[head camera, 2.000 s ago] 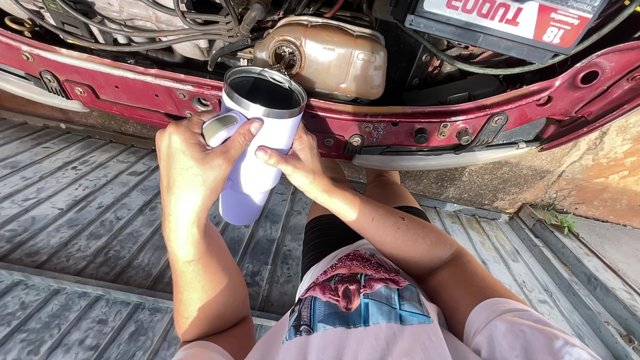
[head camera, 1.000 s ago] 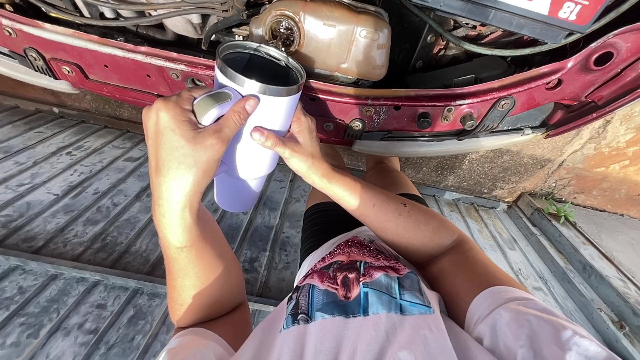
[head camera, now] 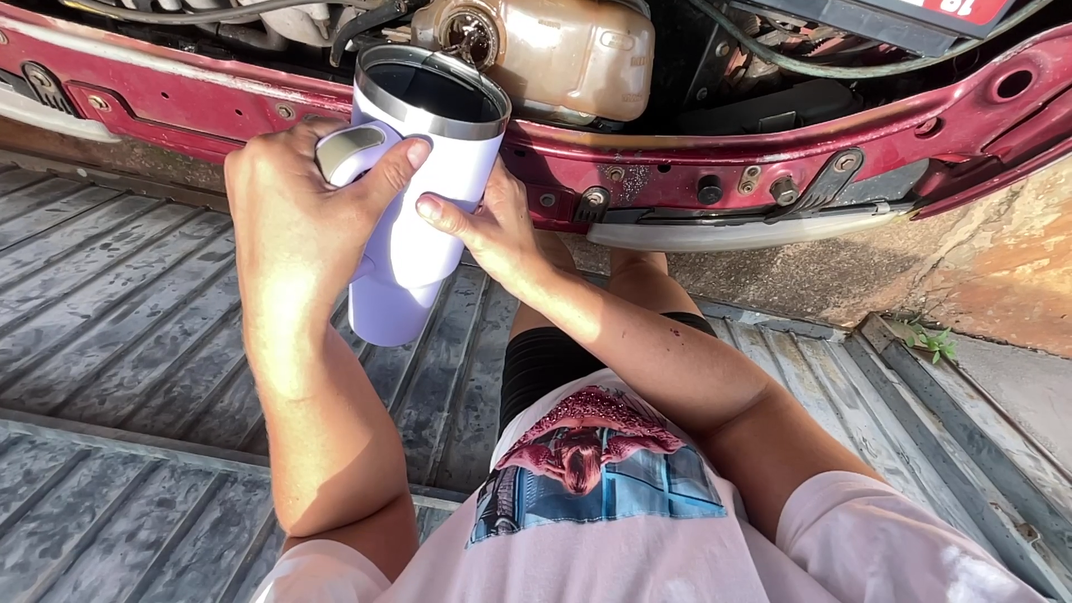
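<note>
A lilac insulated tumbler with a steel rim and a handle is tilted toward the engine bay. My left hand grips its handle, the thumb lying on the upper body. My right hand holds the tumbler's right side, thumb in front, with the other fingers partly hidden behind it. The rim is beside or over the uncapped neck of a brownish translucent plastic coolant reservoir; whether they touch is unclear. Dark liquid or shadow fills the tumbler's inside, and no stream is visible.
The car's red front crossmember runs across the view, with bolts and brackets on it. A car battery is at the top right, and a hose curves below it. Ribbed metal sheeting lies below, and a small plant grows at the right.
The tumbler's rim has tipped a little more toward the reservoir's neck, with both hands still around it. The view has shifted slightly.
</note>
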